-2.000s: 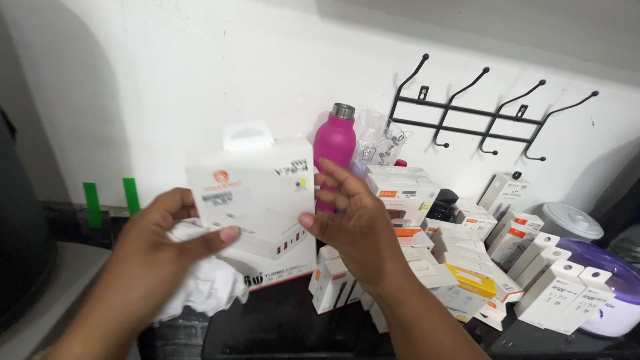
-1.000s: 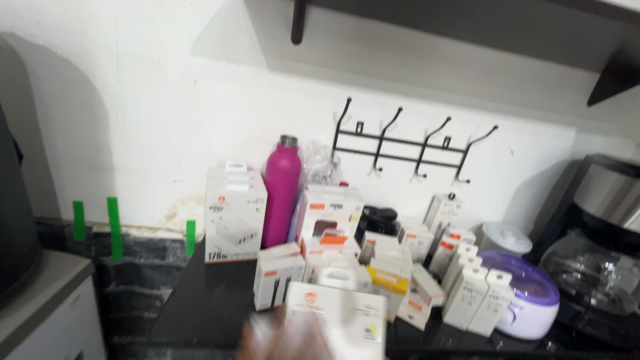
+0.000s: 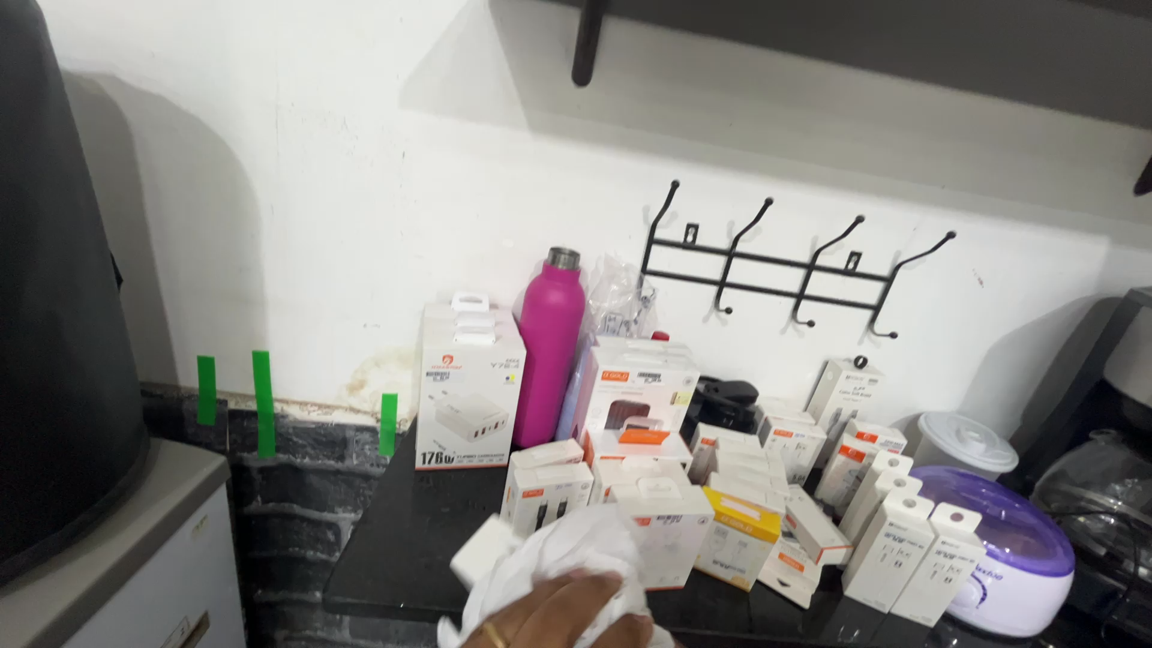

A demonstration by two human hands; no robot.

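Note:
At the bottom edge, what looks like my left hand [image 3: 558,616], with a ring on one finger, is closed over a crumpled white cloth [image 3: 585,549]. A small white box [image 3: 486,551], slightly blurred, pokes out at the cloth's left side; what holds it is hidden. My right hand is out of view. Behind the cloth stand a white carton with an orange logo [image 3: 666,531], a small cable box [image 3: 546,490] and a yellow-and-white box [image 3: 740,538]. Farther back, a large white charger box [image 3: 468,396] stands beside a magenta metal bottle [image 3: 551,351].
More small white boxes [image 3: 900,549] crowd the black countertop [image 3: 387,540]. At right are a purple-lidded white appliance [image 3: 1017,576], a lidded plastic tub [image 3: 967,445] and a coffee maker [image 3: 1098,486]. A black hook rack [image 3: 769,256] hangs on the wall under a dark shelf [image 3: 855,54].
The charger box held in both hands two seconds ago now stands left of the bottle, where one stood a second ago. The cloth has come up in front of the boxes. The view has shifted.

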